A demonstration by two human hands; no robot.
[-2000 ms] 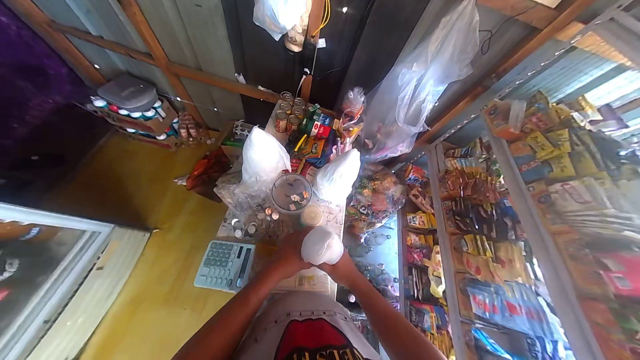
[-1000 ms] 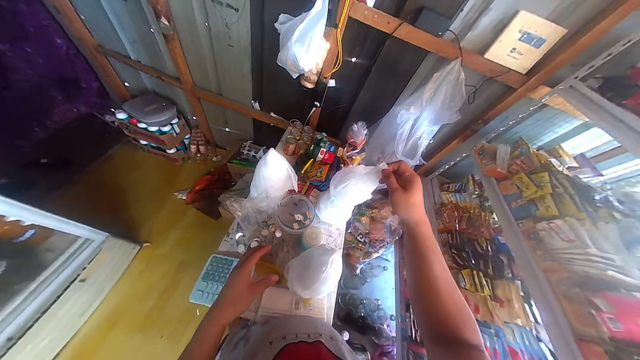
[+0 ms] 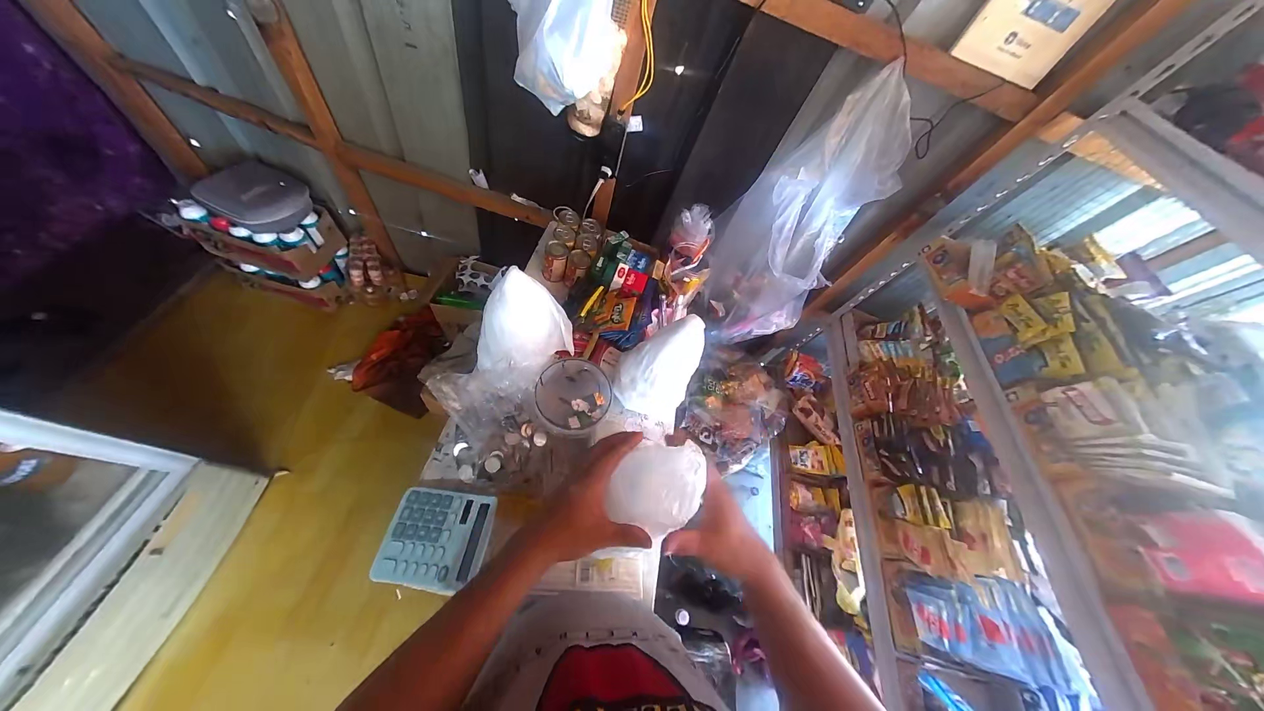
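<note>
Between my left hand (image 3: 591, 504) and my right hand (image 3: 719, 523) is a rounded white plastic bag (image 3: 656, 486), its contents hidden; both hands cup its sides. Just beyond it, a second full white bag (image 3: 660, 370) stands upright and narrows to the top. A third white bag (image 3: 520, 321) is farther left. A round clear plastic container (image 3: 573, 397) with small pieces visible at its top sits between those two. Left of my left hand lies a light blue calculator (image 3: 434, 539).
Small bottles (image 3: 494, 462) and clear plastic wrap crowd the table's left side. Cans (image 3: 557, 259) and colourful packets (image 3: 622, 296) are behind. A large clear bag (image 3: 805, 217) hangs at back right. Shelves of sachets (image 3: 913, 444) line the right; a yellow floor (image 3: 247, 415) lies left.
My right hand has left the top of the bag standing at back right and come down to the near white bag. My left hand has moved right onto that same near bag.
</note>
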